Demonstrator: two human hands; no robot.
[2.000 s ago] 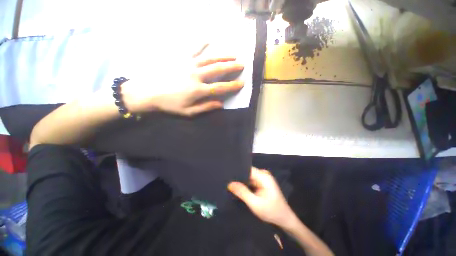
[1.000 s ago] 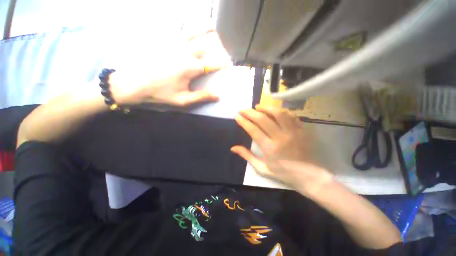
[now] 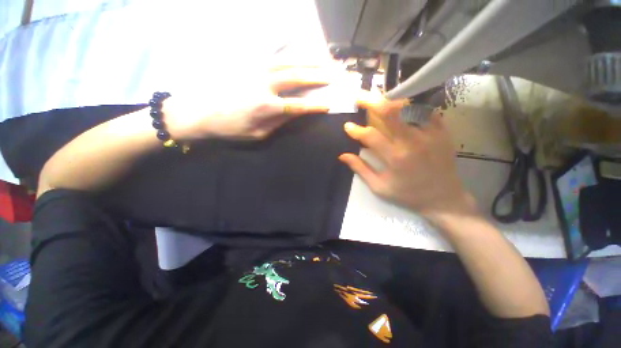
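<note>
A dark fabric panel point(image 3: 238, 177) lies on the table and hangs towards my lap, with a pale blue-grey lining point(image 3: 75, 71) on its far part. My left hand point(image 3: 272, 102) lies flat on the lining with fingers spread, left of the needle. My right hand point(image 3: 402, 153) is at the panel's right edge near the presser foot point(image 3: 368, 66), its fingertips on the edge; whether they pinch the cloth is hard to tell. Bright glare washes out the cloth by the needle.
The sewing machine head point(image 3: 470, 41) covers the upper right. Black-handled shears point(image 3: 521, 187) lie right of my right hand. A smartphone point(image 3: 576, 204) lies at the far right. A red box point(image 3: 15, 202) is at the left edge, and a blue basket point(image 3: 566, 289) is at lower right.
My right hand has moved up from the panel's near corner to the edge by the needle. The view has shifted, and the machine head now covers more of the upper right. The panel's near edge sits higher.
</note>
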